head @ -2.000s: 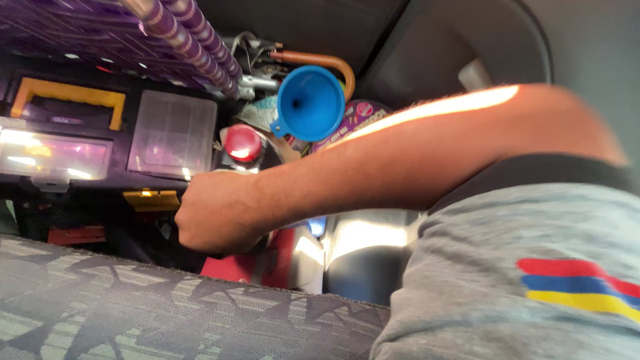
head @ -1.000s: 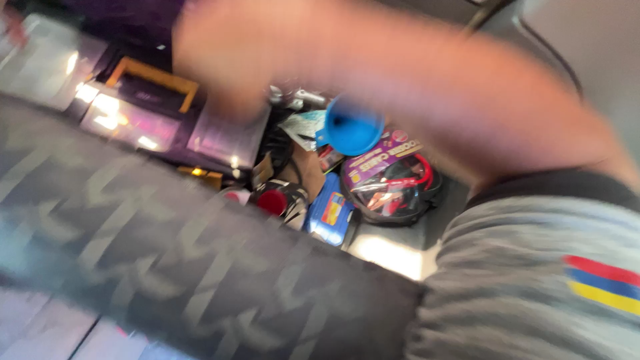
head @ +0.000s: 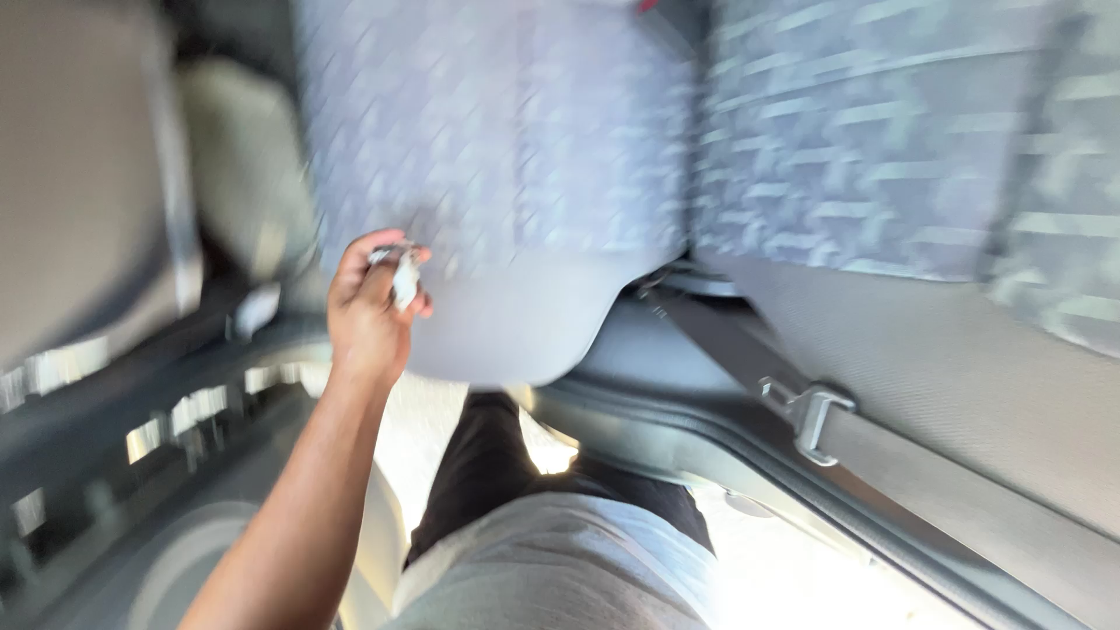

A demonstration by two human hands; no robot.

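My left hand (head: pixel 376 293) is raised over the front edge of a car's cloth seat cushion (head: pixel 507 157), left of the middle of the view. Its fingers are curled around a small white and dark object (head: pixel 405 278), too blurred to name. The forearm comes in from the lower left. No part of my right hand shows.
A seat backrest (head: pixel 840 149) rises on the right, with a seat belt's metal tongue (head: pixel 818 424) lying below it. The door sill (head: pixel 682 437) curves beneath. At the left are the blurred door panel (head: pixel 201 551) and another seat (head: pixel 79 157).
The view has swung from a toolbox, a blue funnel and other stored things to the seat and doorway. The arm that reached across them is gone; my left hand now shows, holding a small object.
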